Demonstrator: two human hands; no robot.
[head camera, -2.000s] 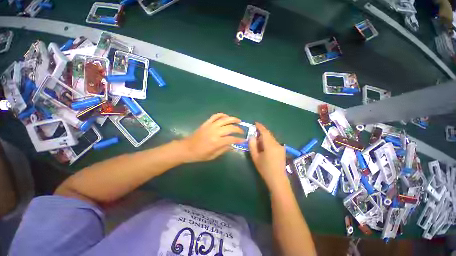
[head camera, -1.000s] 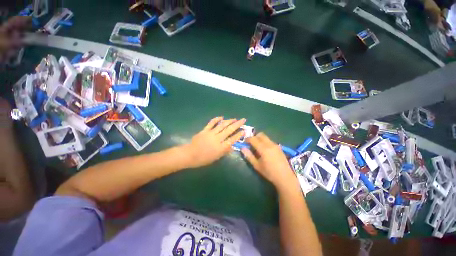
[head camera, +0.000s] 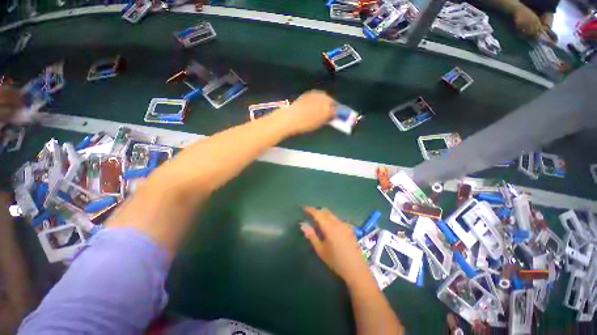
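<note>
My left hand (head camera: 313, 111) is stretched out over the green belt beyond the pale rail. Its fingers are shut on one end of a small white unit (head camera: 344, 120) with some blue on it, slightly blurred. My right hand (head camera: 331, 241) is low over the green work surface in front of me, fingers apart and holding nothing. A heap of white frames with blue cells and brown boards (head camera: 483, 229) lies to the right of my right hand. Another such heap (head camera: 105, 171) lies at left, partly behind my left arm.
The pale rail (head camera: 307, 161) separates the work surface from the belt. Spaced units, such as one with a blue cell (head camera: 165, 110), lie on the belt. A grey post (head camera: 517, 124) slants in at right. Other people's hands show at far left (head camera: 12, 105) and top right (head camera: 529, 22).
My left hand has moved from the work surface out over the belt, carrying the unit. My right hand has let go of it and stays behind. The view has shifted, showing more belt.
</note>
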